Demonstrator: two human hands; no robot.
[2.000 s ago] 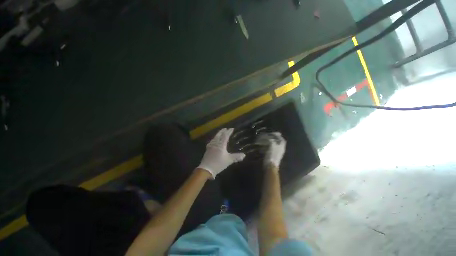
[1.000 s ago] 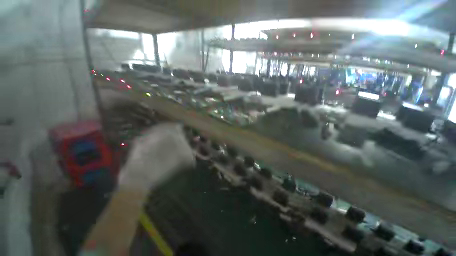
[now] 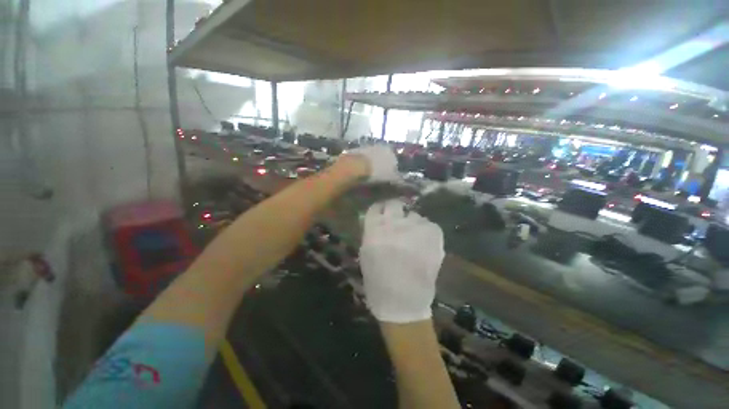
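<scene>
My left hand, in a white glove, reaches over the shelf edge from the lower left. My right hand, also white-gloved, is just below it with fingers curled. A dark, flat, thin item, perhaps a circuit board, shows between the hands. My right fingertips meet its lower edge. The left fingers are turned away and blurred, so their grip is hidden.
A red bin stands by the pale wall at left. Black power adapters line the shelf at right, and more run below its edge. Another shelf hangs overhead. Red lights dot the rack.
The view has swung from the floor and black tray up to the rack. My left hand has moved further over the shelf, and my right hand has come into view beside it.
</scene>
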